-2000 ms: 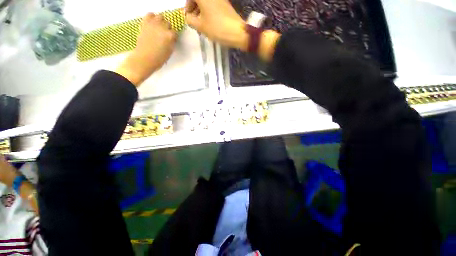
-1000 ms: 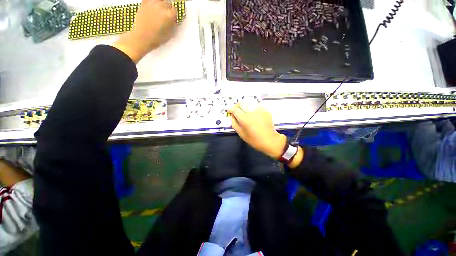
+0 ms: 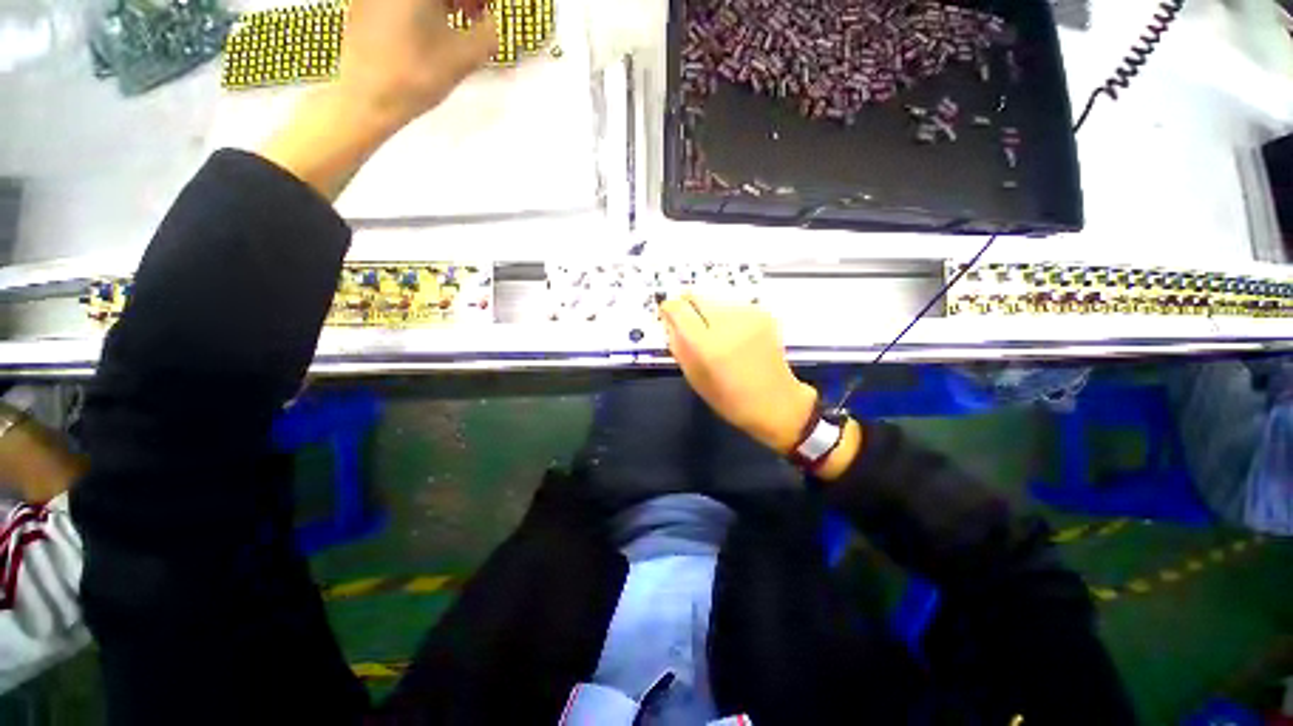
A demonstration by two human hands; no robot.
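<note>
A pale circuit board panel (image 3: pixel 603 288) lies in the conveyor rail (image 3: pixel 865 301) at the bench's front edge. My right hand (image 3: pixel 735 366) is over its right part with fingertips down at the board; whether it holds a part cannot be told. A block of yellow components (image 3: pixel 284 46) lies on a white sheet (image 3: pixel 482 168) at the upper left. My left hand (image 3: pixel 411 54) is over the block's right part, fingers bent, partly cut off by the top edge; what is between its fingers cannot be told.
The black parts tray (image 3: pixel 908 173) holds loose dark cylinders (image 3: pixel 837 54). Filled boards (image 3: pixel 411 295) lie in the rail at left, others (image 3: pixel 1120 288) at right. A coiled cord (image 3: pixel 1142 54) reaches my wrist strap (image 3: pixel 820 436). A plastic bag (image 3: pixel 156 40) lies far left. Another person's arm (image 3: pixel 36 457) shows at left.
My right hand has moved from beside the yellow block down to the pale board, where it stayed over the last second. My left hand remains over the block. The view has shifted.
</note>
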